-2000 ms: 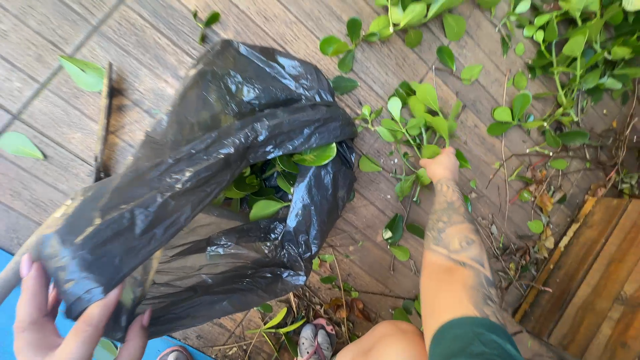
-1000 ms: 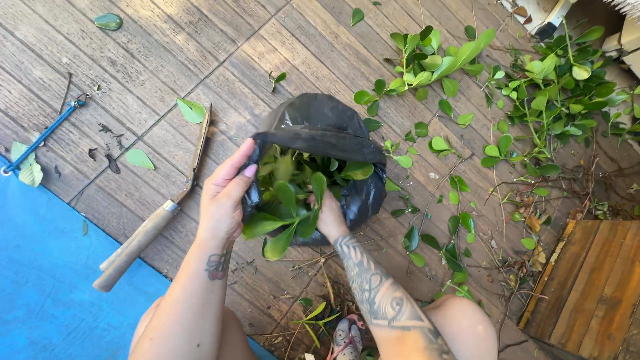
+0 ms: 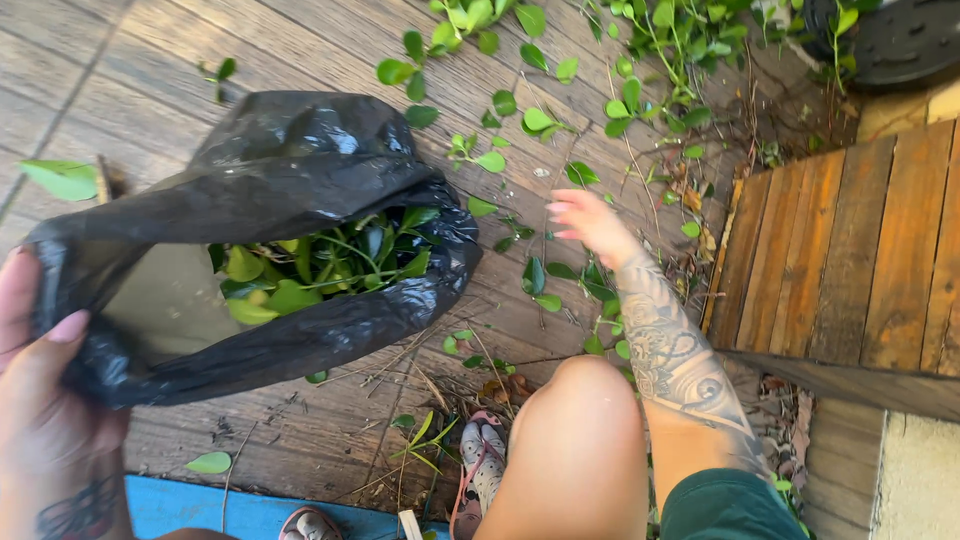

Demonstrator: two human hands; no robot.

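Observation:
My left hand (image 3: 45, 360) grips the rim of a black plastic bag (image 3: 300, 172) at the left and pulls its mouth wide. Inside the bag lie green leafy cuttings (image 3: 337, 262). My right hand (image 3: 589, 221) is over the wood-look floor to the right of the bag, fingers apart, holding nothing. Loose leaves and a small sprig (image 3: 544, 124) lie just beyond it, and more dark green leaves (image 3: 534, 277) are beside my wrist.
A heap of leafy branches (image 3: 675, 45) spreads at the top right. A wooden slatted box or step (image 3: 840, 255) stands at the right. A blue mat or board (image 3: 180, 502) lies along the bottom left, near my feet in flip-flops. Twigs and dry debris litter the floor (image 3: 300, 442).
One second ago both hands were at the bag with cuttings at its mouth; now my right hand is away to the right and empty, and my left hand holds the bag stretched to the left.

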